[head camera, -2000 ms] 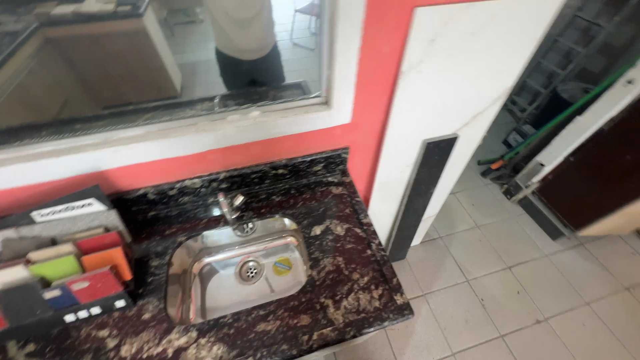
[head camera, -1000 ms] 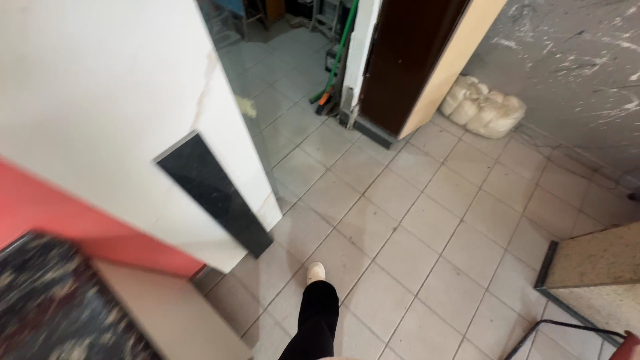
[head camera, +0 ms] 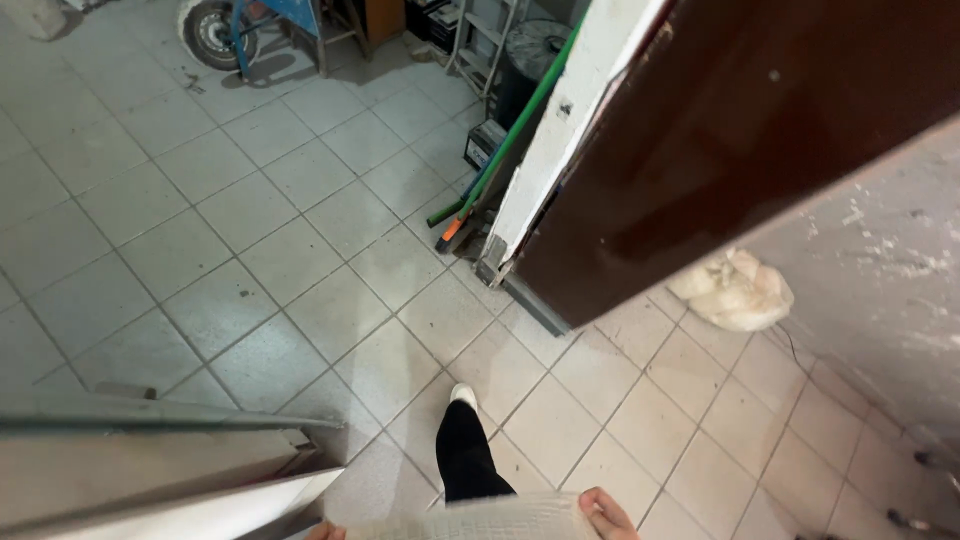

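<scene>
Low in the head view, my right hand (head camera: 606, 514) grips the right end of a pale, translucent sheet or panel with a grid texture (head camera: 480, 519). My left hand (head camera: 325, 531) is at the panel's left end, mostly cut off by the bottom edge, so its grip is hard to make out. The panel spans the space between both hands, and its lower part is out of view. Beyond it show my leg in black trousers (head camera: 463, 457) and a white shoe (head camera: 463, 395) on the tiled floor.
A dark brown door panel (head camera: 675, 150) and white frame (head camera: 544, 150) stand at the right, with a green pole (head camera: 525, 112) leaning beside them. A pale sack (head camera: 739, 292) lies by the wall. Panel edges (head camera: 172, 465) jut in at lower left. A wheelbarrow (head camera: 289, 19) stands farther off.
The view has moved from the sink counter to the doorway and the floor beyond it. Both hands and the pale panel are now in view; neither earlier frame shows them.
</scene>
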